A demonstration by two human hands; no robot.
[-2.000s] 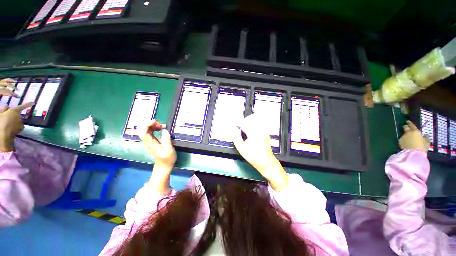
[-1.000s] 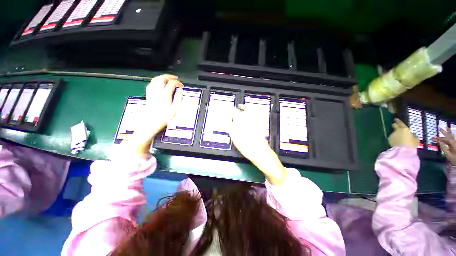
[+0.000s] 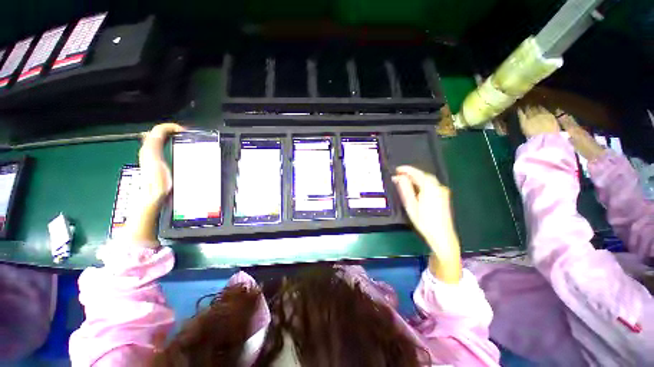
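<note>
The phone tray lies in front of me with four lit smartphones side by side; the rightmost slot holds none. My left hand grips the leftmost smartphone along its left edge and top left corner. Its white screen has a green block and a red block at the bottom, and it looks slightly raised in its slot. My right hand holds nothing, fingers loosely bent and apart, over the tray's right end. The loose phone lies on the green mat, partly hidden by my left hand and sleeve.
An empty tray lies behind the working tray. A tray stack with lit phones is at far left. A crumpled white scrap lies on the mat. A wrapped post slants at right. A neighbour's arms reach in at right.
The view has shifted, so the bench things sit further left. My left hand now grips the leftmost phone. My right hand has moved off the middle phones to the tray's right end. Several screens have changed.
</note>
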